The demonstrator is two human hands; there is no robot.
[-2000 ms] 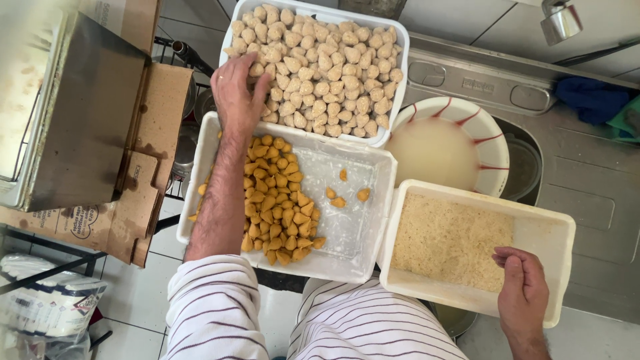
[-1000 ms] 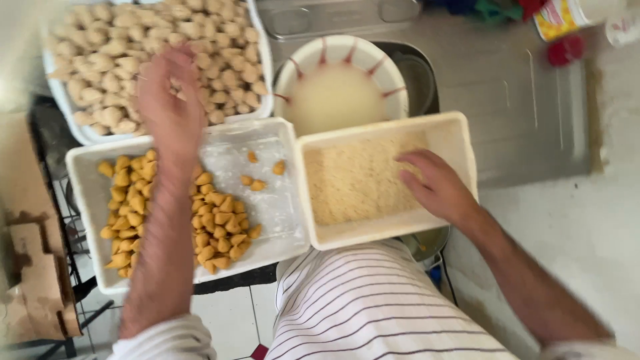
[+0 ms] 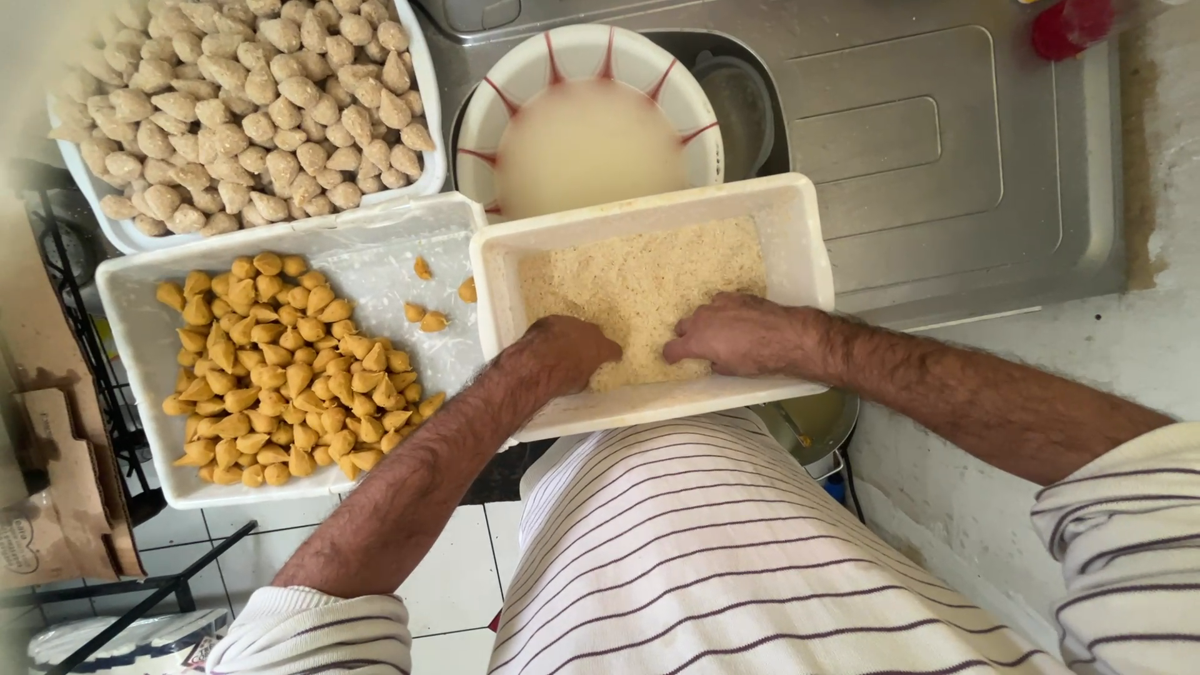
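Both hands are down in a white plastic tub of breadcrumbs. My left hand dips its fingers into the crumbs at the tub's left side. Facing it from the right, my right hand also has its fingertips in the crumbs; whether either holds anything is hidden. To the left, a white tray carries a heap of orange drop-shaped dough pieces, with a few lying apart. Crumb-coated pieces fill another white tray behind it.
Behind the tub, a white bowl with red streaks holds cloudy liquid, in a steel sink. The ribbed drainboard extends right, with a red object at its far edge. Cardboard and a black metal rack stand at left.
My left hand has moved from the tray of coated pieces into the crumb tub. My right hand has gone from above the crumbs to fingertips within them. The view has shifted.
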